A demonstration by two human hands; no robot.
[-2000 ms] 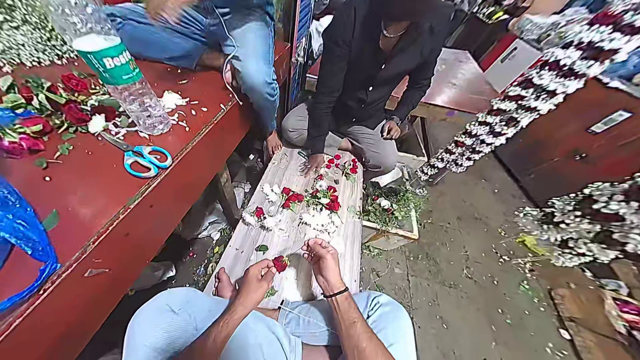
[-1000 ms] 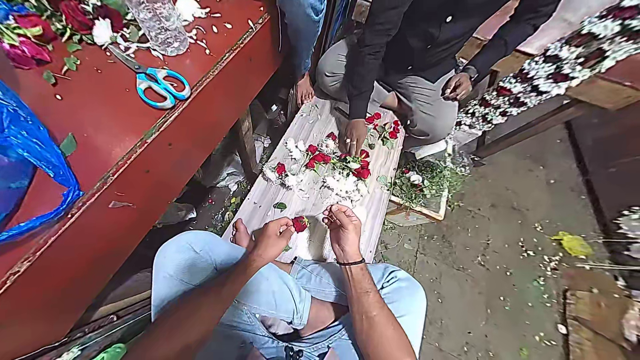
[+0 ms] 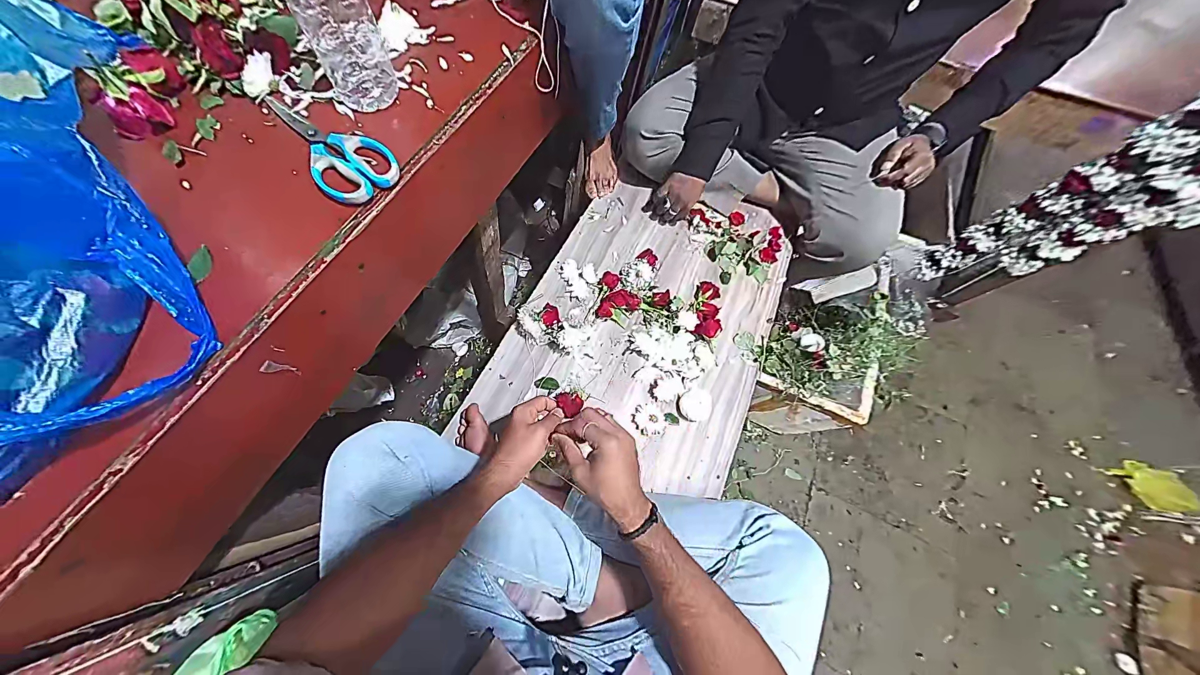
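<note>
My left hand [image 3: 521, 439] pinches a red rose [image 3: 569, 404] near its head, over the near end of a pale wood-grain board [image 3: 698, 457]. Against it, my right hand [image 3: 600, 459], with a dark band at the wrist, has its fingertips together at the rose's base; a thin strand seems to hang below them. Whether it is thread or stem I cannot tell. Beyond my hands, white flowers [image 3: 664, 347] and red roses [image 3: 619, 302] lie on the board. More roses with leaves [image 3: 741, 246] lie at its far end, beside a co-worker's hand [image 3: 675, 197].
At left a red table [image 3: 281, 272] carries blue-handled scissors [image 3: 352, 167], a clear plastic bottle [image 3: 347, 56], roses and a blue plastic bag [image 3: 75, 253]. A co-worker in dark clothes sits opposite. A container of greenery [image 3: 834, 356] stands right of the board; a flower garland [image 3: 1078, 202] hangs at right.
My hands have come together at the rose; they were apart before. The co-worker's hand has moved from the roses toward the board's far left corner. The view has tilted down.
</note>
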